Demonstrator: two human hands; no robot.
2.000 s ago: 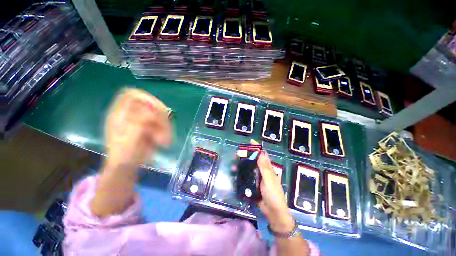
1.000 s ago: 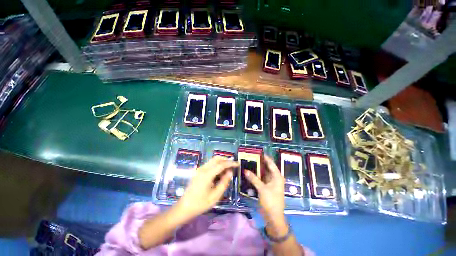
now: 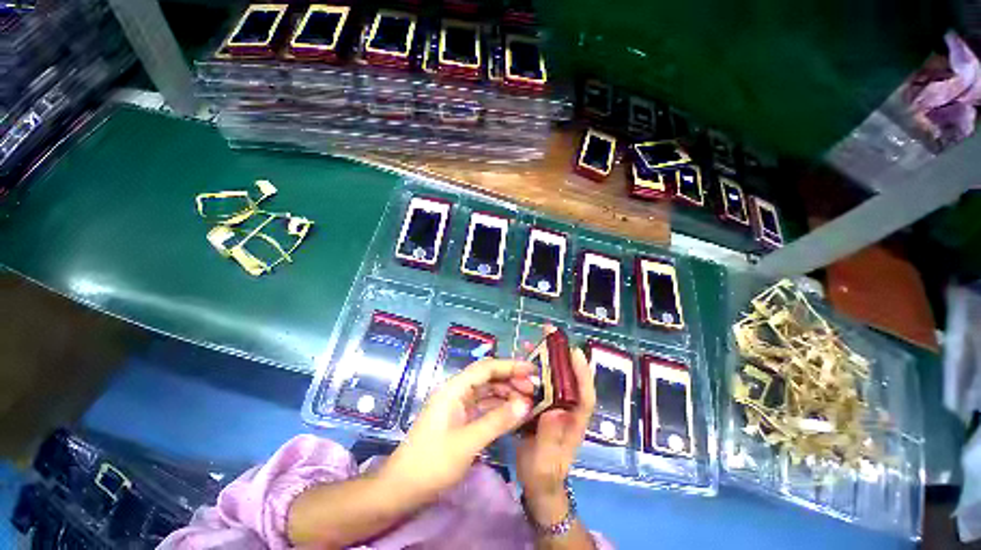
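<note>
My right hand [image 3: 559,430] holds a closed dark red flip phone [image 3: 560,371] tilted up on its side above the front middle of the clear blister tray [image 3: 506,304]. My left hand [image 3: 463,414] reaches in from the left, its thumb and fingertips at the phone's pale-framed face; whether they grip the frame is hidden. In the tray's front row, two phones at left show plain dark faces, one [image 3: 377,365] fully visible and one [image 3: 465,352] partly under my left hand. The two at right and the back row [image 3: 484,247] have pale masking frames.
Removed masking frames [image 3: 256,231] lie on the green mat at left. A larger tangled heap [image 3: 801,376] lies in a clear tray at right. Stacked blister trays [image 3: 377,113] stand behind, with loose phones [image 3: 648,178] on the brown board beside them. A metal upright [image 3: 882,210] crosses at right.
The front middle phone has been lifted from its pocket and turned on its side in my right hand. My left hand has stayed beside it. The view has shifted slightly.
</note>
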